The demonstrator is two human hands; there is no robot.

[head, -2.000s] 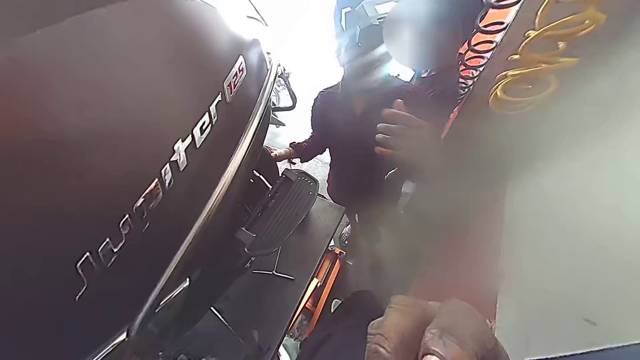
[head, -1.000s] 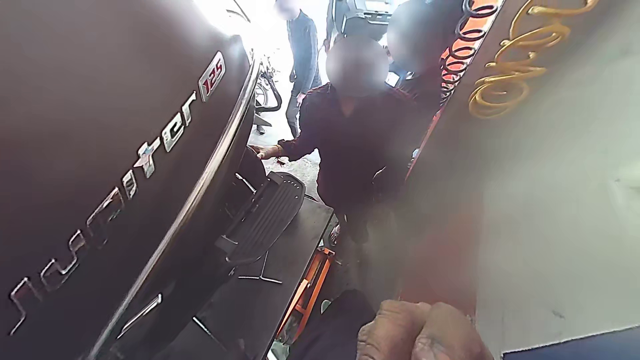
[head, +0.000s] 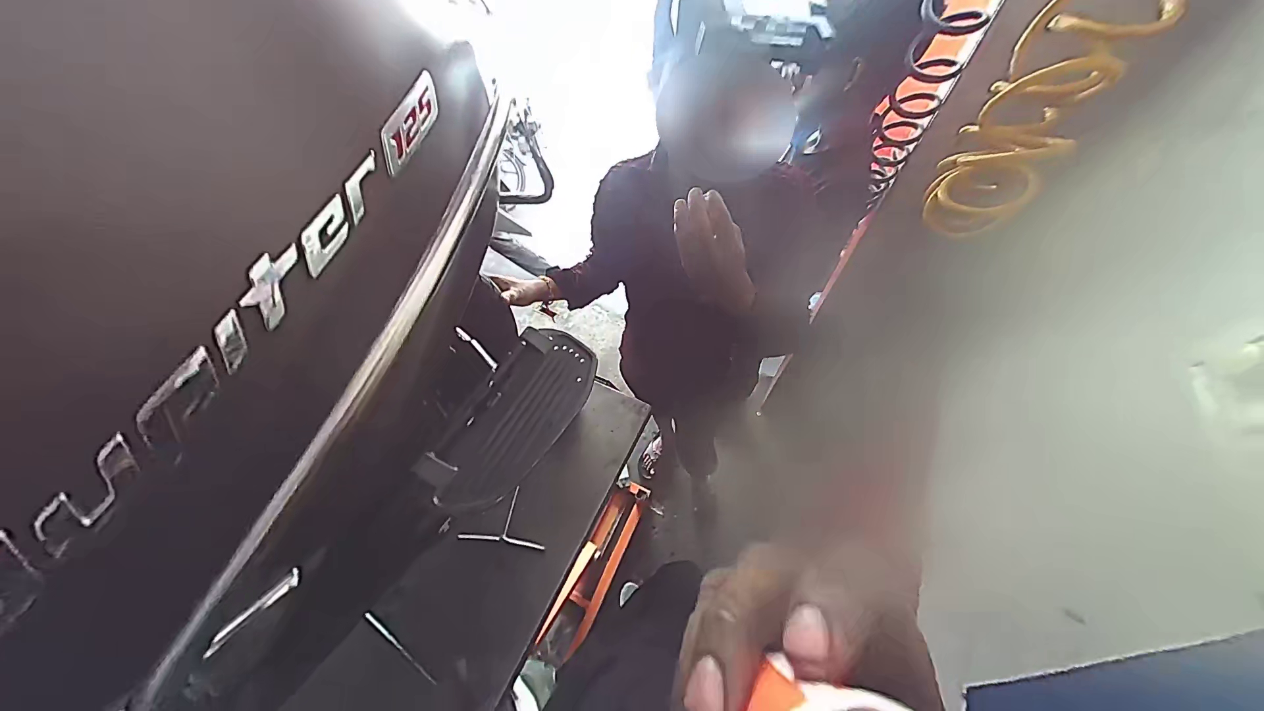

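Note:
At the lower right, close to the camera, my right hand (head: 820,617) has its fingers curled on a small orange-and-white object (head: 775,686), cut off by the bottom edge. What the object is cannot be told. My left hand is out of the frame. A dark scooter or motorcycle body panel (head: 197,197) with chrome lettering and a bright trim strip (head: 395,341) fills the left side. Below it a ribbed black footboard (head: 528,425) juts out above a dark platform (head: 583,444). On the platform lies a T-shaped metal tool (head: 509,538), probably a T-handle wrench.
A person (head: 681,286) in dark clothing stands ahead, one hand on the vehicle, the other raised. An orange metal frame (head: 602,563) runs beside the platform. A black coiled hose (head: 913,104) and a yellow coiled hose (head: 987,188) hang at the upper right, near a pale surface (head: 1096,444).
The orange-and-white object at my fingers has come into view at the bottom edge. The person's raised hand, not distinct one second ago, shows again before the chest.

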